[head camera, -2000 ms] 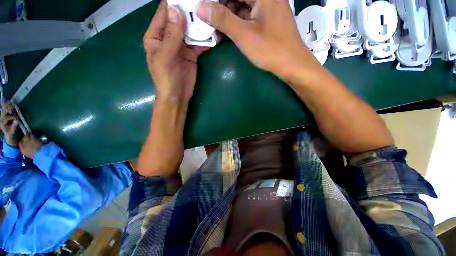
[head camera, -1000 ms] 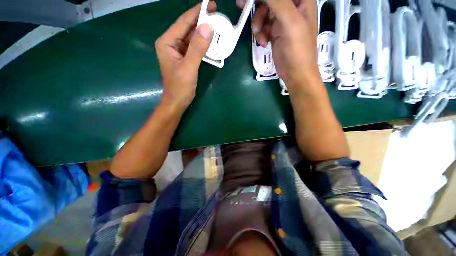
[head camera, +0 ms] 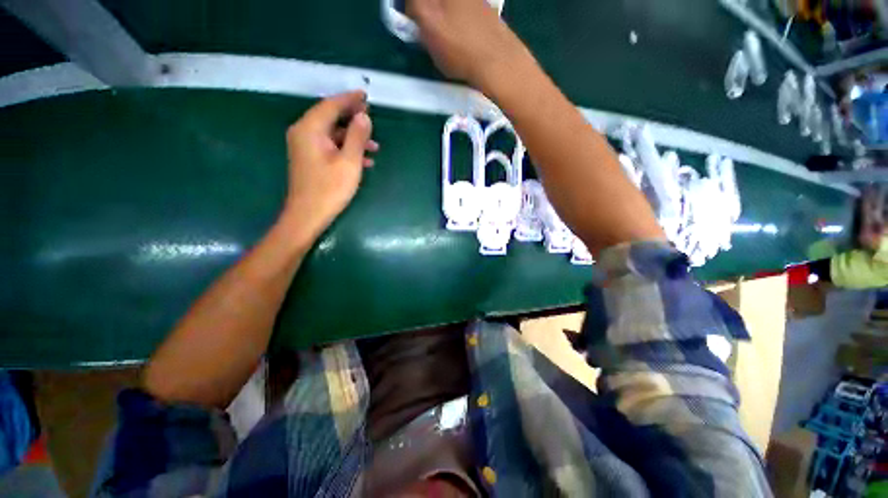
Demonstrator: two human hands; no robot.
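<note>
My right hand point(head camera: 453, 37) is at the top edge, beyond the pale rail, with its fingers on a white loop unit point(head camera: 397, 19) over the dark green belt. The hand partly hides the unit, and the picture's edge cuts it off. My left hand point(head camera: 326, 160) is over the green worktop just short of the rail, fingers loosely curled, with nothing visible in it. Covered units point(head camera: 462, 202) lie overlapping in a row right of centre, white discs toward me. My right forearm crosses in front of part of the row.
The pale rail point(head camera: 282, 74) runs between worktop point(head camera: 117, 195) and belt point(head camera: 604, 49). A grey upright point(head camera: 92, 34) crosses upper left. More units point(head camera: 746, 64) lie on the belt at upper right. A carton point(head camera: 759, 340) is below the worktop edge. Another person's sleeve point(head camera: 857, 270) is at far right.
The unit my left hand held is no longer in it. My right hand has moved up past the rail to a loop unit. The view has shifted, showing more belt and the whole row.
</note>
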